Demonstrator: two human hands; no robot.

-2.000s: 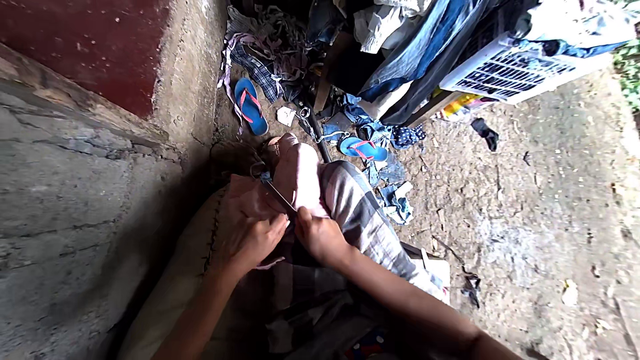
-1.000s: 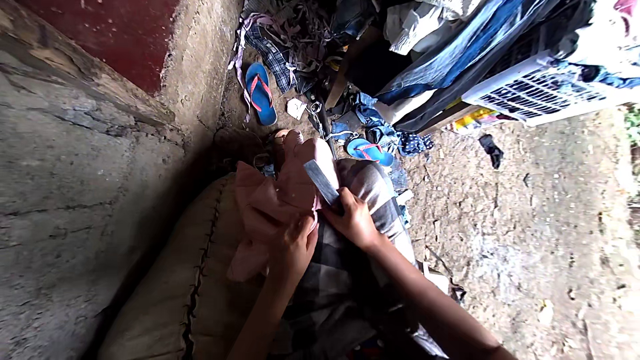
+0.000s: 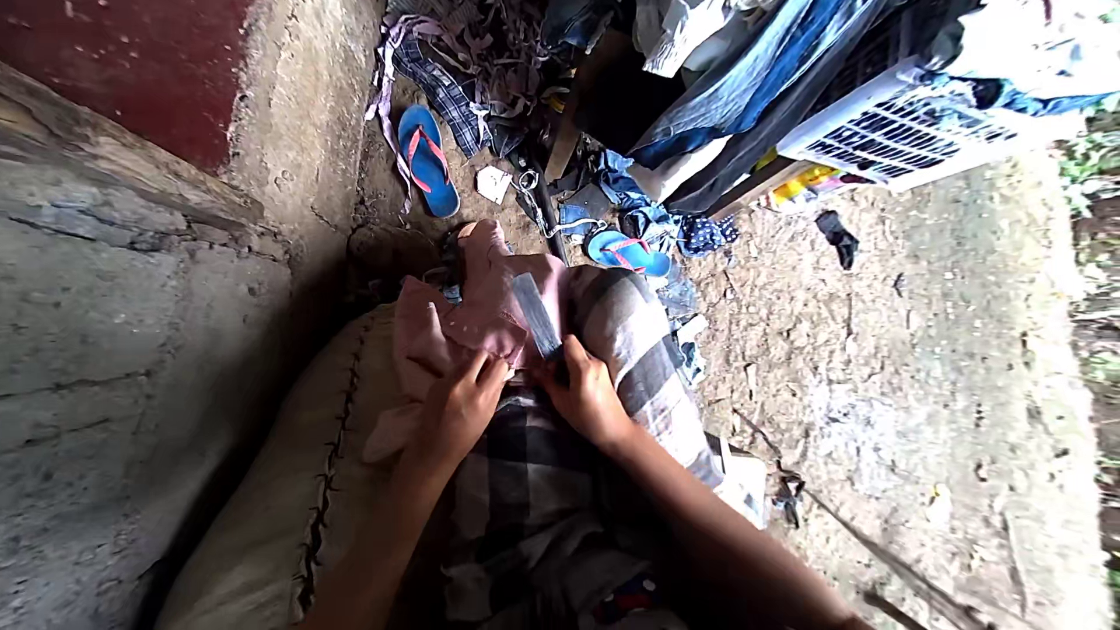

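Observation:
Pink cloth lies over my lap, on top of checked fabric. My left hand pinches the edge of the pink cloth between thumb and fingers. Close beside it on the right, my right hand grips the dark handle of a knife, whose flat grey blade points up and away over the cloth. The fingertips of my right hand are partly hidden, so whether they also touch the cloth cannot be told.
A stitched sack bulges at my left, beside a concrete wall. Blue flip-flops and fabric scraps lie ahead on the dirt floor. A white plastic crate with clothes over it stands at the upper right.
The knife blade, low between both hands two seconds ago, now stands up from my right hand. More pink cloth is spread out to the left than two seconds ago.

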